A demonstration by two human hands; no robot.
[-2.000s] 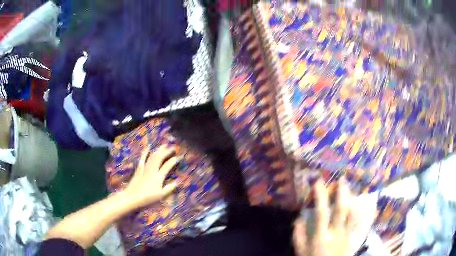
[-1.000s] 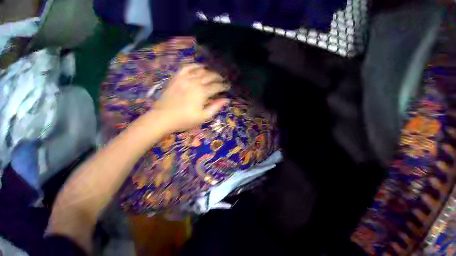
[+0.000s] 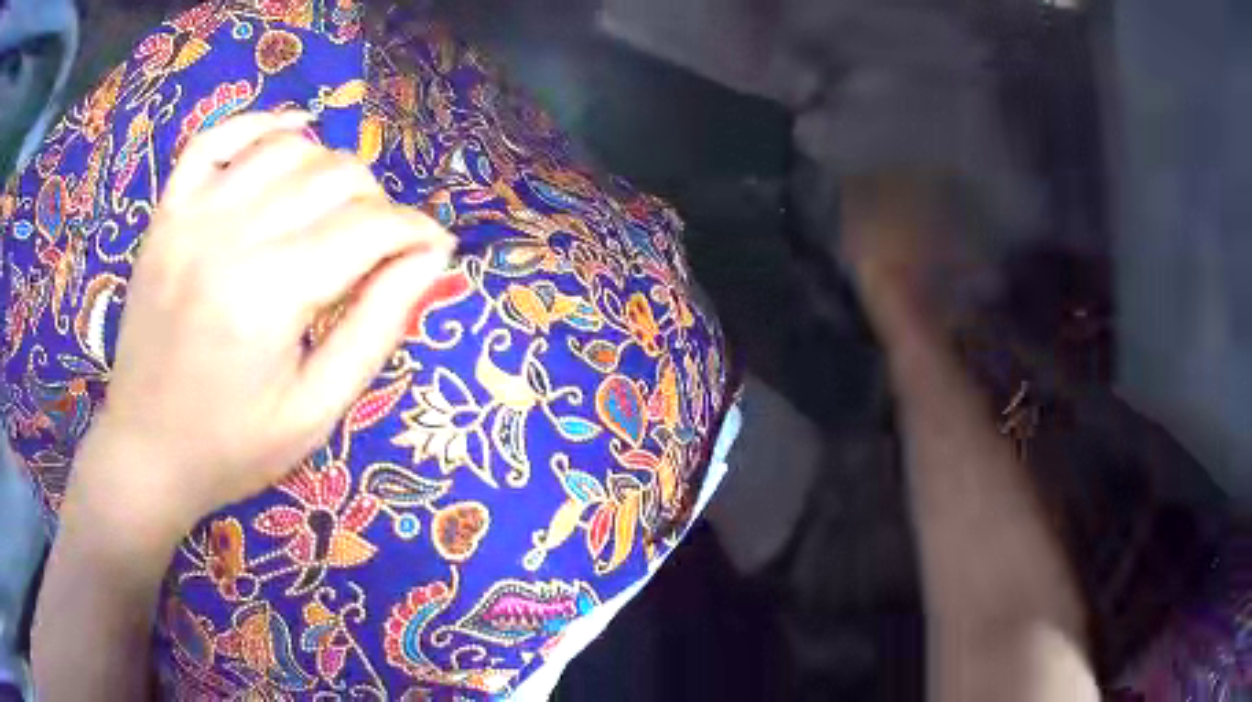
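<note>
A batik fabric piece (image 3: 549,453), purple-blue with orange, red and white floral print, fills the left half of the head view. It lies bunched in a rounded heap with a white edge at its lower right. My left hand (image 3: 261,288) lies on top of it with fingers curled, seemingly gripping a fold of the cloth; the fingertips are partly hidden. My right hand (image 3: 913,220) is in deep shadow at the upper right, blurred, with the forearm running down to the lower edge. Its fingers and anything in them cannot be made out.
Dark, shadowed cloth or clothing surrounds the right forearm. A grey vertical surface (image 3: 1181,206) stands at the right edge. Dim purplish patterned cloth (image 3: 1208,631) shows at the lower right. A pale strip shows at the upper left corner.
The view has moved down and closer to the batik heap. My left hand's fingers, spread earlier, are now curled on the cloth. My right forearm has appeared in the shadow at the right.
</note>
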